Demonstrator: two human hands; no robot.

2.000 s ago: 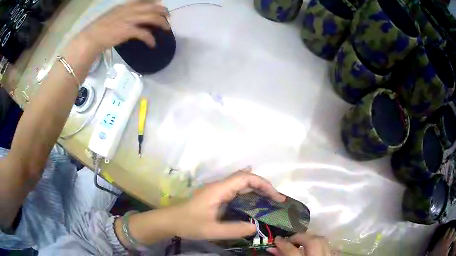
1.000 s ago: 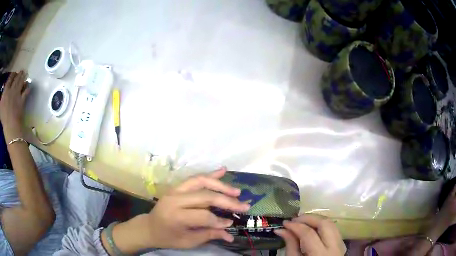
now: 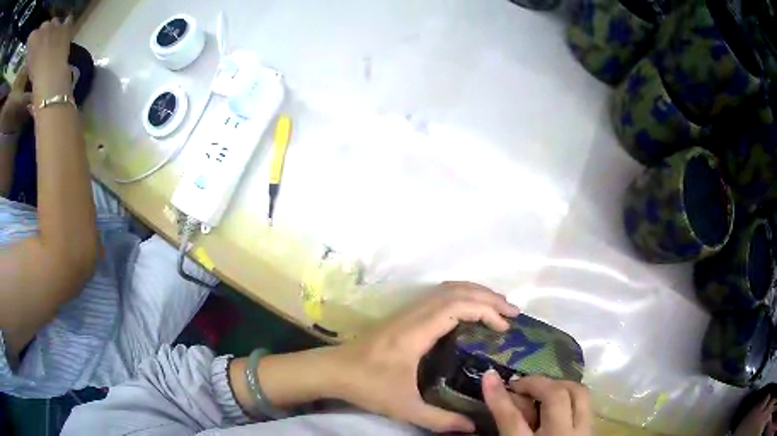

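Observation:
A camouflage speaker body (image 3: 545, 347) lies on its side at the bench's near edge, low and right of centre. My left hand (image 3: 409, 353) is wrapped around its left end, thumb below and fingers on top. My right hand (image 3: 541, 407) is at the dark side opening (image 3: 477, 373), with fingertips pressed at the slot. The circuit board is mostly hidden by the fingers and shadow, and its wires cannot be made out clearly.
Camouflage speaker bodies (image 3: 673, 204) are stacked at right. A yellow screwdriver (image 3: 279, 157) lies beside a white power strip (image 3: 226, 145) and two round white units (image 3: 165, 111). A coworker's arm (image 3: 64, 162) holds a black body at far left. Another hand shows at the lower right edge.
The board with its white plugs and red wires, visible outside the slot before, is now mostly out of sight. My left hand has moved around the body's end. The camera view has shifted.

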